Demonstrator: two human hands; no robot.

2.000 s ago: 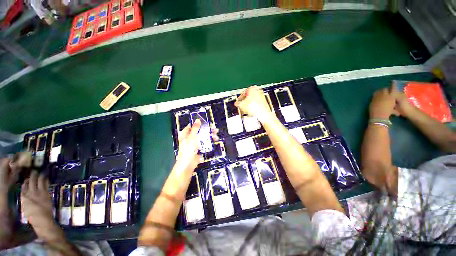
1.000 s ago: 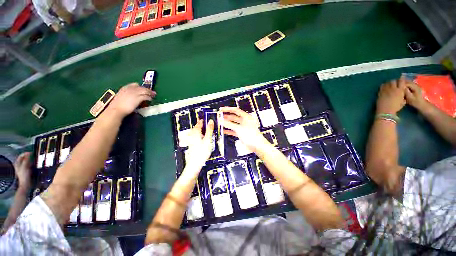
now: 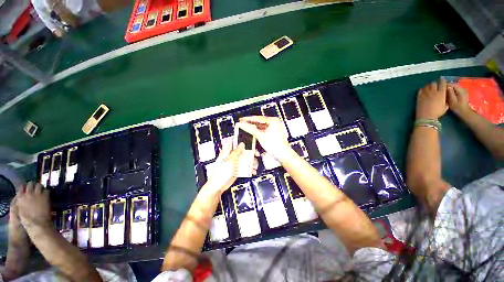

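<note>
My left hand (image 3: 225, 168) holds a phone front housing (image 3: 245, 154) upright above the tray, with its dark screen window up and pale lower part down. My right hand (image 3: 268, 135) is at the top end of that housing, thumb and fingertips together against its upper edge. Whether a small part is pinched there cannot be told. The black blister tray (image 3: 345, 104) lies under both hands. It holds several more front housings (image 3: 268, 201) in rows, upright in the back and front rows and sideways in the middle row. Some pockets at the right are without housings.
A second black tray (image 3: 119, 151) lies at the left, with a neighbour's hands (image 3: 34, 206). Gold phones (image 3: 276, 48) lie on the green belt. A red tray (image 3: 171, 22) is on the far side. At the right, another person's hands (image 3: 436, 102) are beside orange parts (image 3: 483, 96).
The held housing now faces up, its screen and pale part showing. My right hand has moved to its top edge. The left neighbour's arm has withdrawn and the dark phone there is gone from the belt.
</note>
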